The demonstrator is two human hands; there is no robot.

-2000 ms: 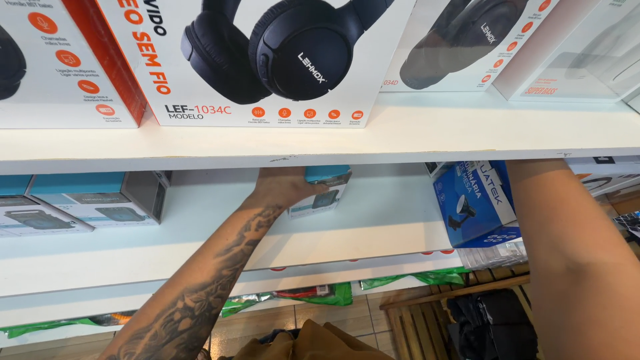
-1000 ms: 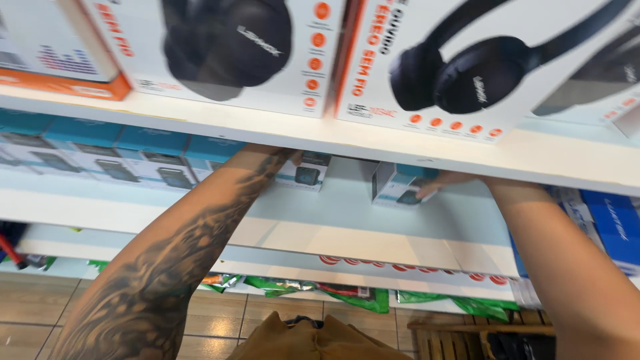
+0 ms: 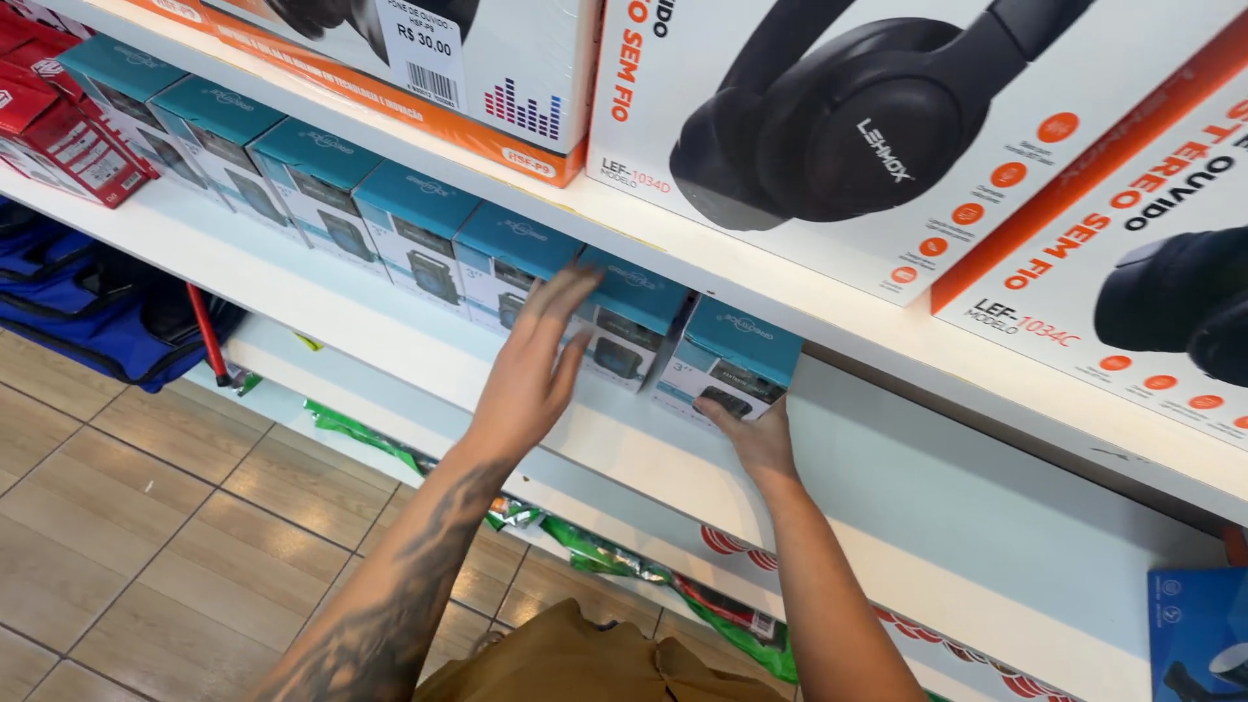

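Several small teal-and-white speaker boxes (image 3: 414, 234) stand side by side in a row on a white shelf (image 3: 624, 429). My left hand (image 3: 546, 351), fingers extended, rests against the front and top edge of a box (image 3: 629, 322) near the row's right end. At that end my right hand (image 3: 756, 429) grips the last speaker box (image 3: 736, 351), thumb on its front and the other fingers mostly hidden at its right side. A narrow gap parts these two boxes.
Large headphone boxes (image 3: 780, 127) fill the shelf above, whose front edge overhangs the row. Red boxes (image 3: 73, 136) stand at the left end, a blue box (image 3: 1199, 634) at the lower right. Blue bags (image 3: 97, 302) and green packages (image 3: 604, 551) are lower down.
The view has swung left along the shelf. The box at my right hand, apart from the others a second ago, now stands close to the row's end. Both hands are nearer each other.
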